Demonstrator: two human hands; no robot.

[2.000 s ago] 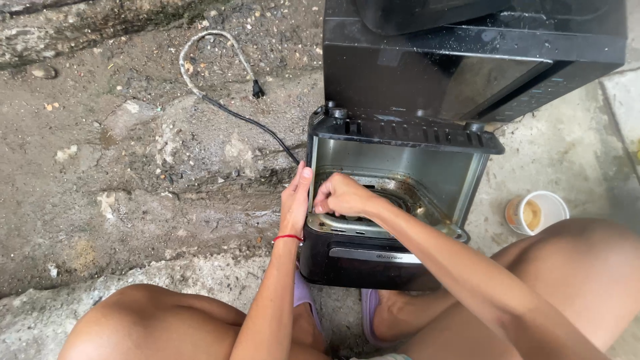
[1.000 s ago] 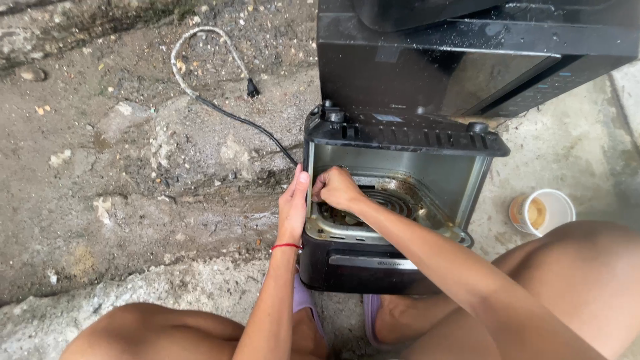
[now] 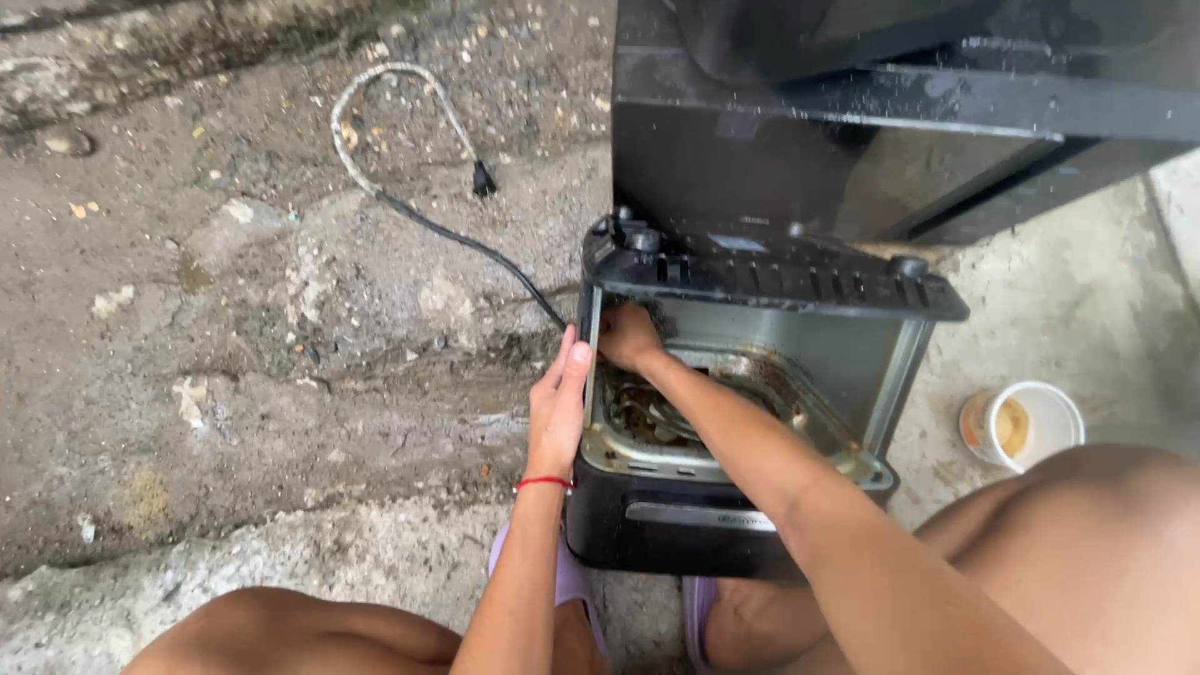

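A black kitchen appliance with an open metal cavity (image 3: 806, 352) lies between my feet, its inside stained with rust and grime. Down in the cavity is a round heating coil (image 3: 670, 412), partly covered by my forearm. My left hand (image 3: 560, 403) rests against the appliance's left side wall, fingers pointing up along its edge. Inside, at the upper left corner, my right hand (image 3: 628, 336) is curled; its fingertips and anything between them are hidden. A black power cord (image 3: 478, 246) leads out from the left side near my left fingertips.
A large black appliance housing (image 3: 731, 169) stands just beyond the open one. To the right, a white plastic tub (image 3: 1050, 422) lies tipped on the concrete, holding something yellowish. The cord's plug (image 3: 483, 178) lies on rough, uneven ground at the left.
My right hand has moved from the cavity's lower left part to its upper left corner. My left hand stays at the side wall.
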